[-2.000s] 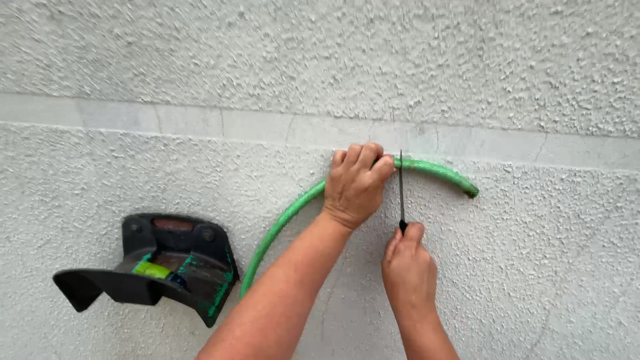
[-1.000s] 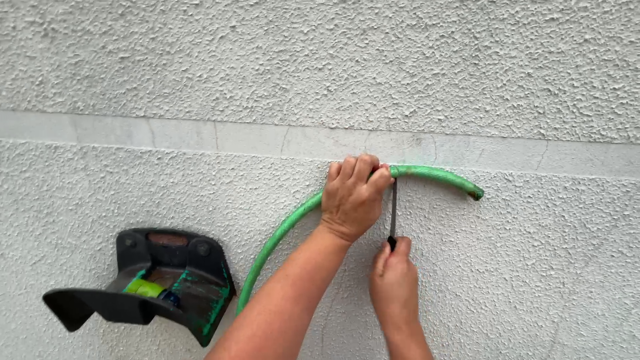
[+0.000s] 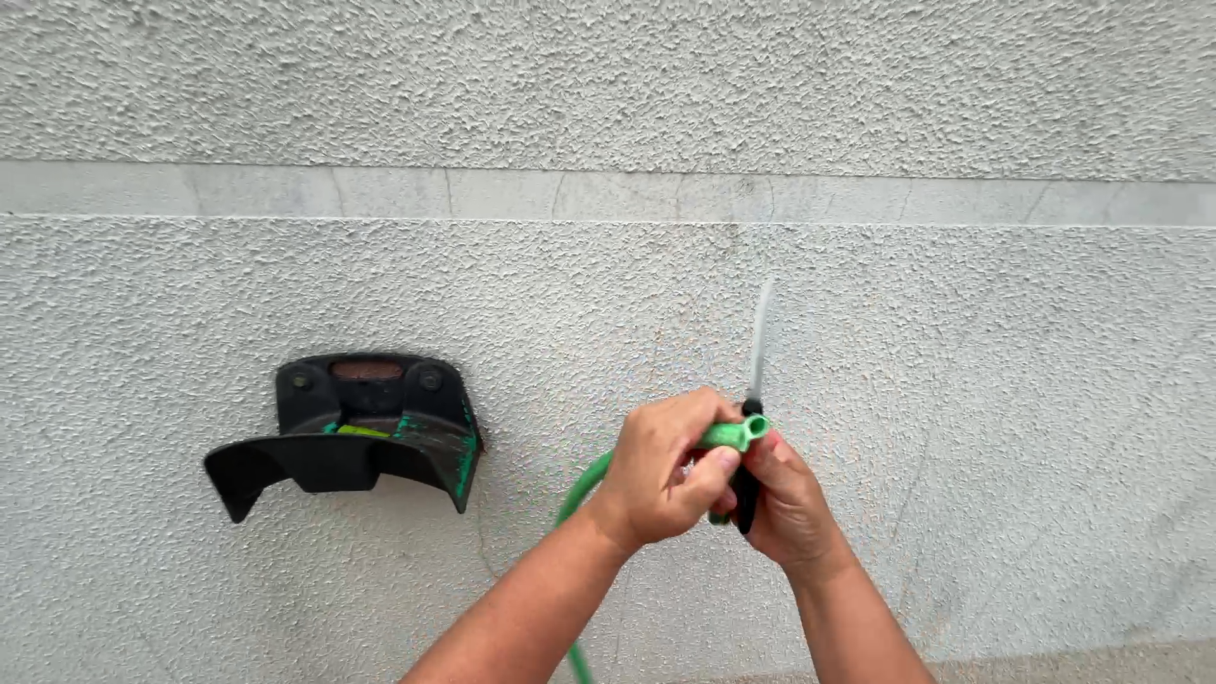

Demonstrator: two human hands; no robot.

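Observation:
My left hand [image 3: 670,470] grips a green garden hose [image 3: 589,484] close to its cut end, whose round opening faces up and to the right. My right hand [image 3: 793,499] is closed around the black handle of a knife [image 3: 759,342], with the blade pointing up. The two hands are side by side in front of the wall, and the thumb of the right hand is at the hose end. A small green piece shows low between the hands; whether it is a separate piece of hose I cannot tell. From the left hand the hose curves down out of view.
A black plastic hose holder [image 3: 332,461] is fixed to the rough white wall [image 3: 997,380] at the left, with green marks and a yellow-green item in it. A smooth horizontal band [image 3: 608,197] crosses the wall above. Ground shows at the lower right.
The hose stretch that extended to the right past my left hand is no longer there; a cut end shows at that hand. Both hands are lower, and the knife no longer lies across the hose.

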